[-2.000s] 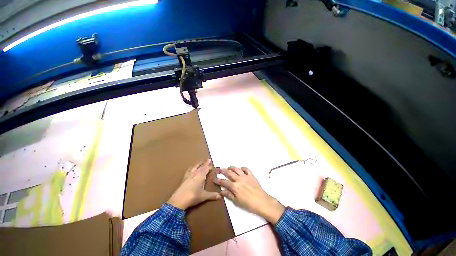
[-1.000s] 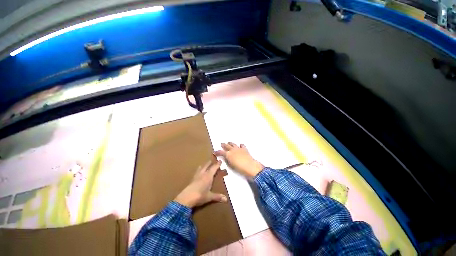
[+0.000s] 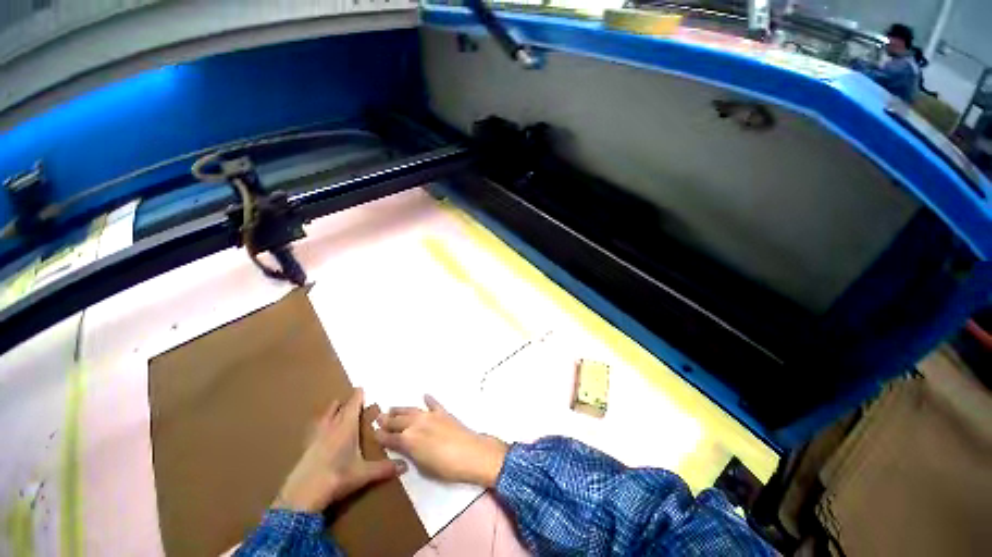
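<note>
A flat brown panel (image 3: 245, 403) lies on the bed at the left, its right edge along a white template (image 3: 359, 316). My left hand (image 3: 332, 462) rests on the panel near that edge, fingers spread, thumb out to the right. My right hand (image 3: 441, 444) lies flat on the white template, fingertips at the panel's edge. A small dark notch or gap in the brown shows between the hands. The laser head (image 3: 272, 229) stands over the panel's top corner. A yellowish weight block (image 3: 591, 386) sits on the bed to the right.
The gantry beam (image 3: 381, 174) crosses the back. The bed cover (image 3: 120, 326) has yellow tape strips. The machine's blue rim (image 3: 696, 54) runs along the right. A loose pile of brown panels (image 3: 914, 457) is at lower right. A person (image 3: 901, 67) is far back at right.
The view has turned to the right, so the bed shows further left and the brown pile appears. My right hand has moved slightly down along the panel's edge. My left hand stays on the panel.
</note>
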